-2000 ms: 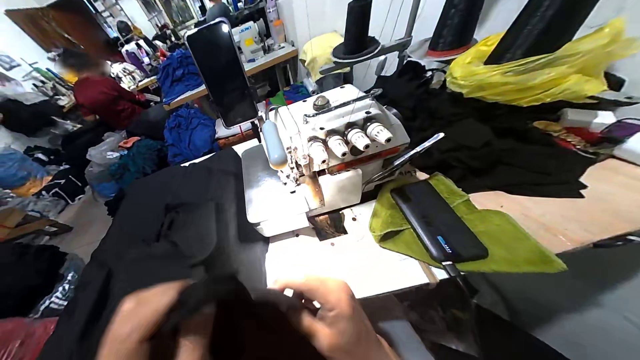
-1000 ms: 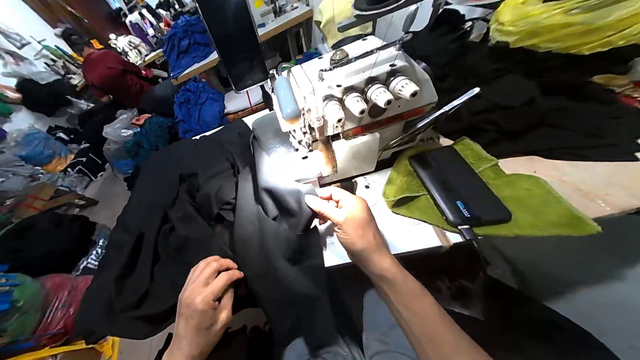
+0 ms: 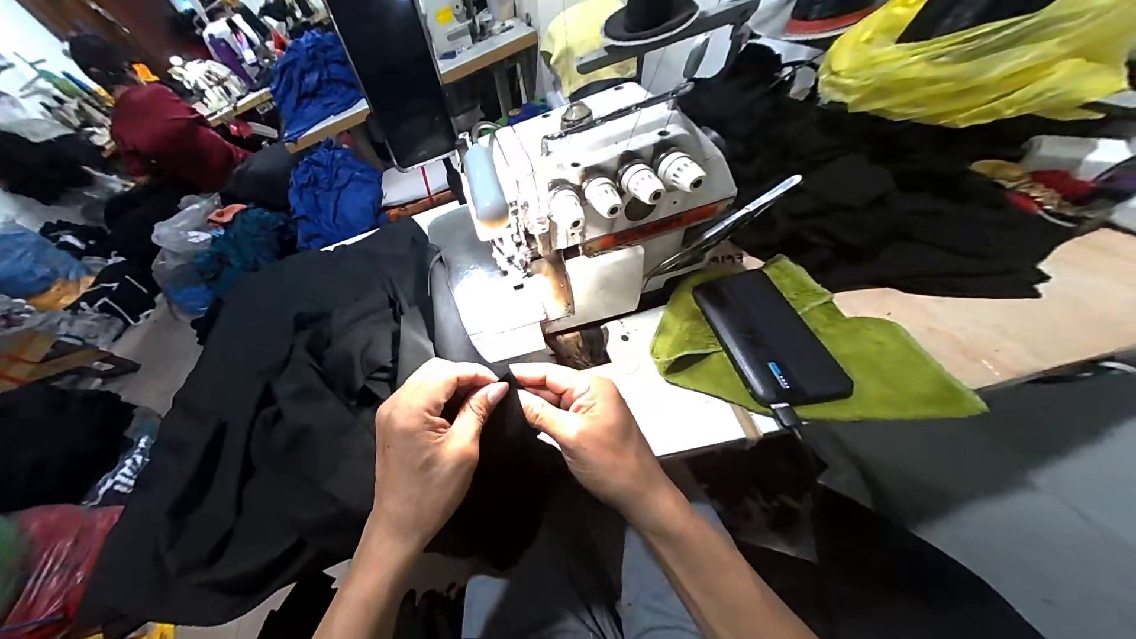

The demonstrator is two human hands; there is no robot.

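My left hand (image 3: pixel 430 444) and my right hand (image 3: pixel 590 426) meet fingertip to fingertip, pinching an edge of black fabric (image 3: pixel 293 417) between them. The fabric spreads left over the table and hangs down toward my lap. Just beyond my hands stands a white overlock sewing machine (image 3: pixel 621 169) with several white tension dials. Its presser foot and needle area lie ahead of my fingers; the fabric edge I pinch is apart from them. To the right, a black power bank (image 3: pixel 772 337) with a cable plugged in rests on a green cloth (image 3: pixel 905 364).
A dark phone (image 3: pixel 395 80) stands upright left of the machine. More black fabric (image 3: pixel 852 195) is heaped at the right, below a yellow plastic bag (image 3: pixel 967 71). Blue fabric piles (image 3: pixel 333 195) lie farther back. A person in a dark red top (image 3: pixel 169 133) is at the back left.
My hands were apart on the fabric one second ago, the right near the machine's plate. Now they are together at the fabric edge; the left has moved right and up, the right back from the plate.
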